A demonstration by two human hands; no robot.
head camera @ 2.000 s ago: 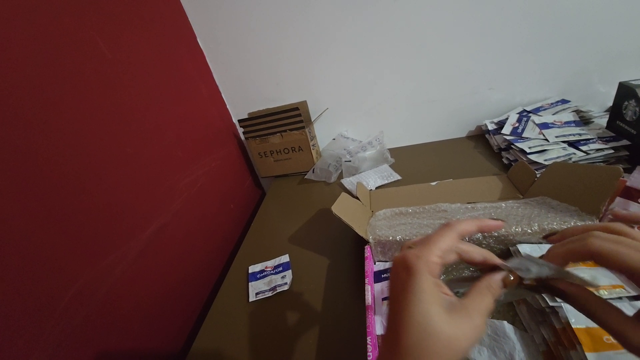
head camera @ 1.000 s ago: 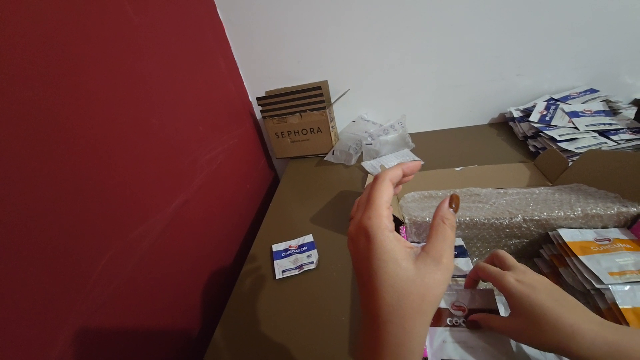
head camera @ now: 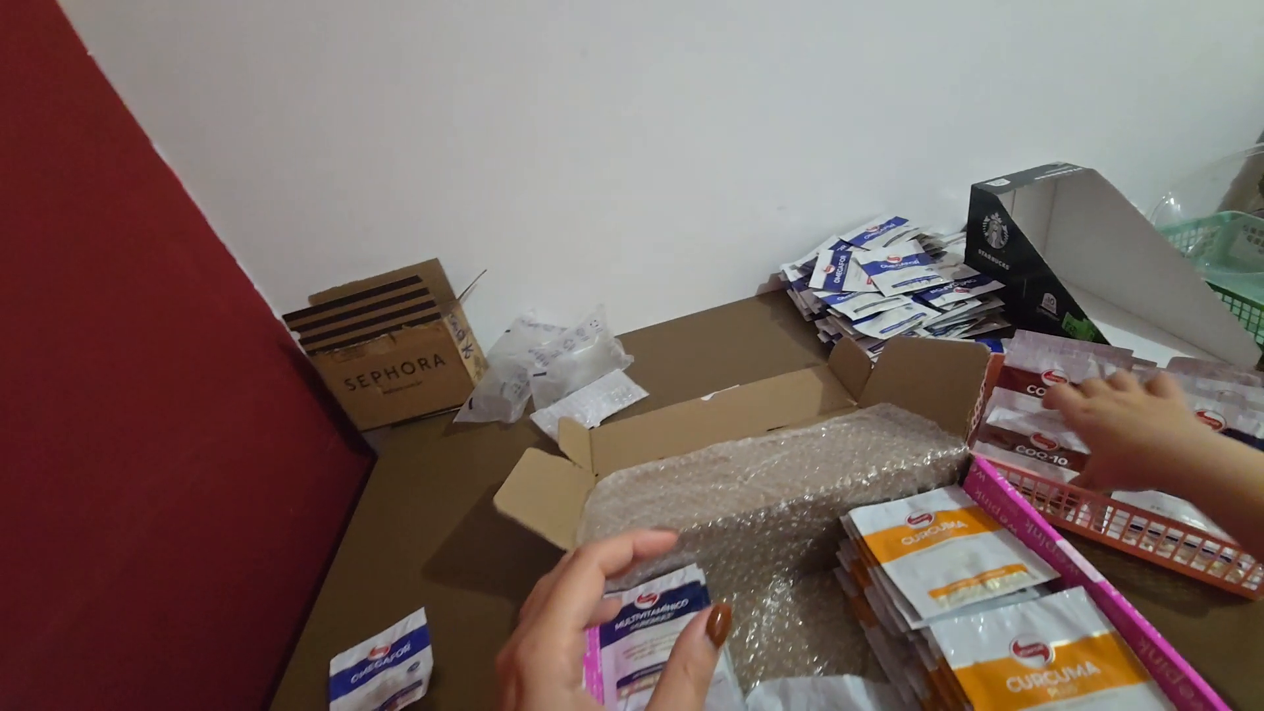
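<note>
My left hand [head camera: 602, 627] is at the near left side of a cardboard box [head camera: 721, 410], thumb and fingers apart beside the multivitamin sachets [head camera: 662, 632]. Bubble wrap [head camera: 770, 474] lines the box. Stacks of orange-and-white curcuma sachets [head camera: 948, 553] stand in its right part. To the right, my right hand [head camera: 1136, 425] reaches over a coral plastic basket [head camera: 1136, 528] of CoQ-10 sachets [head camera: 1037, 444]; its fingertips are at the sachets, and whether it grips one is unclear.
An Omegafor sachet [head camera: 383, 664] lies on the brown table [head camera: 444, 533] at left. Behind are a Sephora carton [head camera: 395, 365], clear plastic packaging [head camera: 563, 360], a heap of blue-and-white sachets [head camera: 889, 281], a black Starbucks box [head camera: 1027, 257] and a green basket [head camera: 1234, 296].
My right hand has left the CoQ-10 sachet it touched in the box and moved right to the basket. My left hand is lower, at the box's left side. The view has swung right.
</note>
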